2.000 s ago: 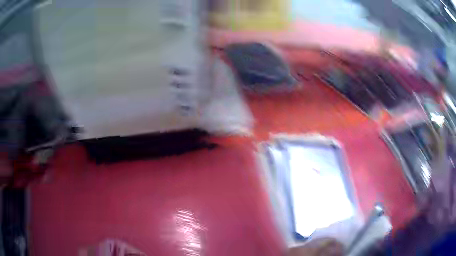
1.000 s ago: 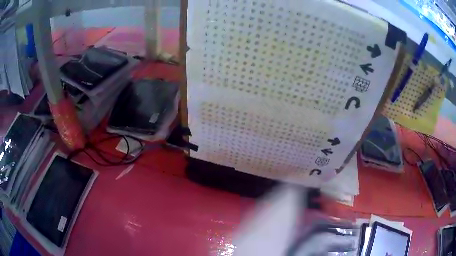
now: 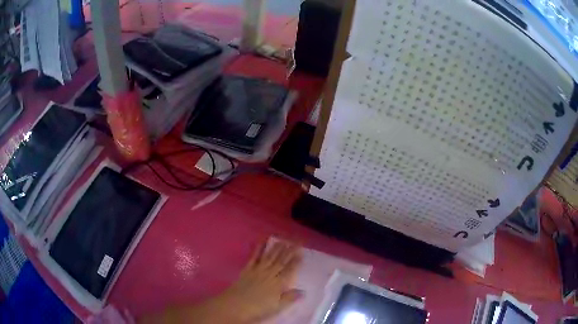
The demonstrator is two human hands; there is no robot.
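My left hand (image 3: 269, 278) reaches in from the lower left, palm down with fingers apart, slightly blurred. It lies over the left part of a thin white foam sleeve (image 3: 333, 266); whether it presses on it I cannot tell. Right of the hand, a dark tablet (image 3: 386, 311) in a white sleeve lies at the bottom edge, partly cut off, with a bright glare spot on its screen. My right hand is not in view.
The upright test chart (image 3: 431, 126) stands behind on a black base (image 3: 367, 234). Dark sleeved tablets (image 3: 104, 231) lie at left, with stacks behind. A taped post (image 3: 123, 126) and black cables (image 3: 171, 174) stand between. A blue bin (image 3: 32, 297) is lower left.
The view has swung left, so the chart sits further right. My left hand has come into view over a white sleeve. The blurred white shape before the chart is gone, and a dark tablet shows near there.
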